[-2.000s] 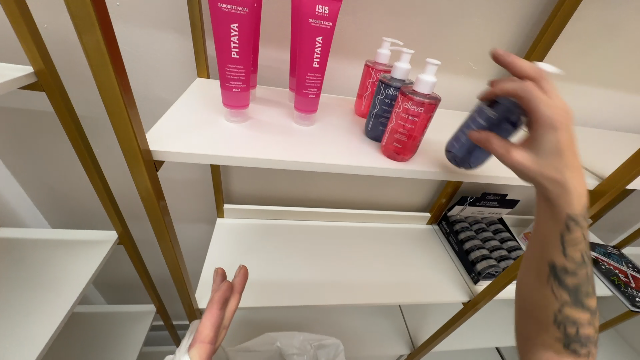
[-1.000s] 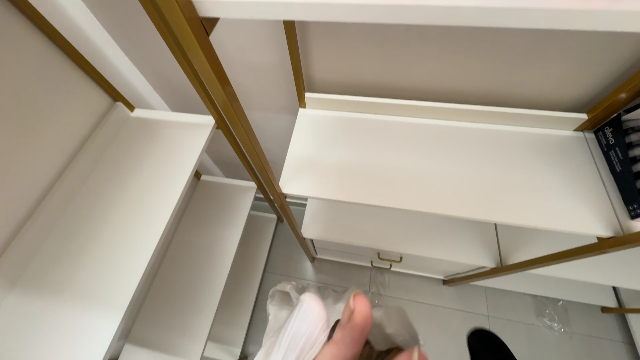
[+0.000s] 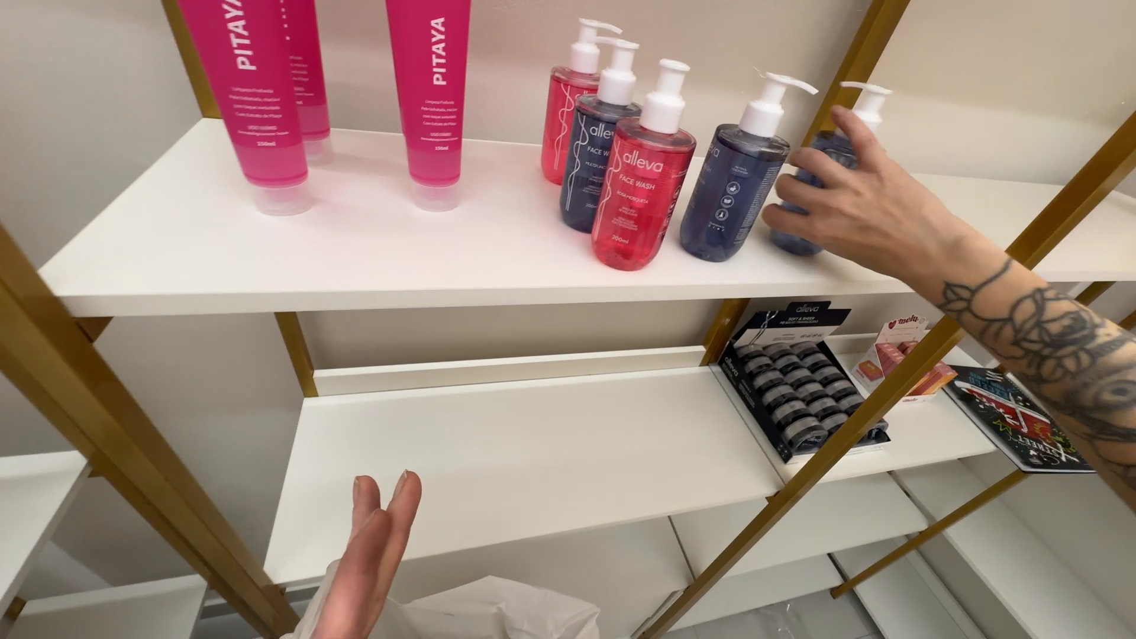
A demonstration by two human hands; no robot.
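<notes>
On the upper white shelf, my right hand point(image 3: 856, 200) is at the rightmost dark blue pump bottle point(image 3: 796, 240), its fingers bent around the front and side; how firmly they press cannot be told. Left of it stands another dark blue pump bottle point(image 3: 729, 200), back label forward. Further left are a red face wash pump bottle point(image 3: 641, 200), a dark blue one point(image 3: 579, 191) and a red one point(image 3: 561, 124) behind. Several pink tubes point(image 3: 435, 106) stand on their caps. My left hand point(image 3: 373, 550) is raised in front of the lower shelf, fingers up, with a translucent plastic bag point(image 3: 497, 608) beside it.
A black display box of small jars point(image 3: 799, 395), a display of small pink and orange items point(image 3: 905, 364) and a dark printed booklet point(image 3: 1021, 422) lie on the lower right. Gold metal posts point(image 3: 834, 453) cross in front of the shelves. More white shelves point(image 3: 106, 612) are at lower left.
A second dark blue bottle now stands right of the front red one; two seconds ago my right hand held a blue bottle near there. The view dipped to the lower shelves and came back up.
</notes>
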